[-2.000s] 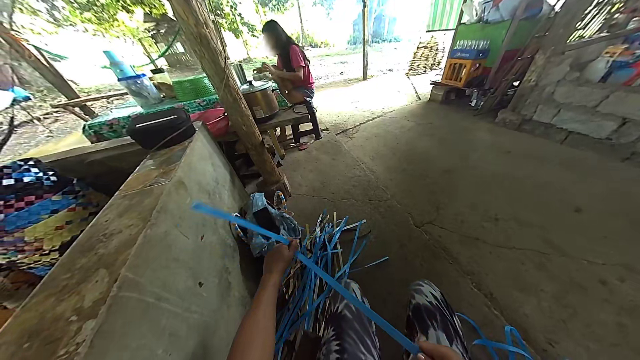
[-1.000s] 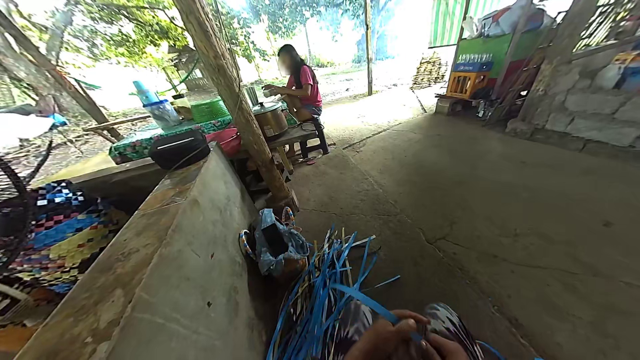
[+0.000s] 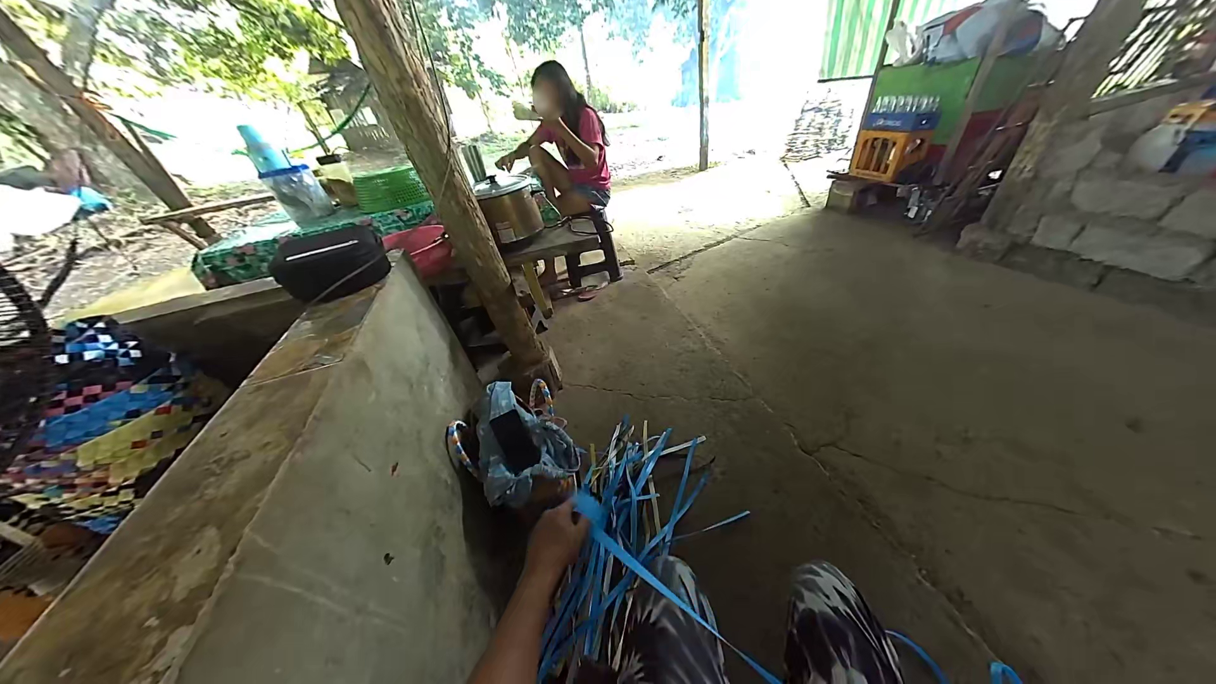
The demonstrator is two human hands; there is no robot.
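Note:
My left hand point(image 3: 556, 540) is closed on a blue plastic strap point(image 3: 655, 581) at lower center. From there the strap runs down to the right across my patterned trousers point(image 3: 679, 617) and leaves the bottom edge of the view. My right hand is out of view. Beneath and beside the left hand lies a bundle of loose blue and pale straps point(image 3: 622, 518) on the floor. Just behind the hand, a bag with beaded-looking handles and a pale blue plastic liner point(image 3: 503, 480) stands against the concrete wall, a dark flat object point(image 3: 514, 440) on top.
A low concrete wall point(image 3: 380, 503) runs along my left, with a black case point(image 3: 330, 263) on it. Beyond a wooden post point(image 3: 456, 180), a person point(image 3: 579, 142) sits by a lidded metal pot point(image 3: 510, 211). Colorful woven material point(image 3: 114, 418) lies left of the wall. Crates point(image 3: 890, 154) stand at back right.
Both hands were together at the lower middle one second ago; my left hand has since moved left and forward with the strap, and my right hand has left the view. The seated person has raised an arm.

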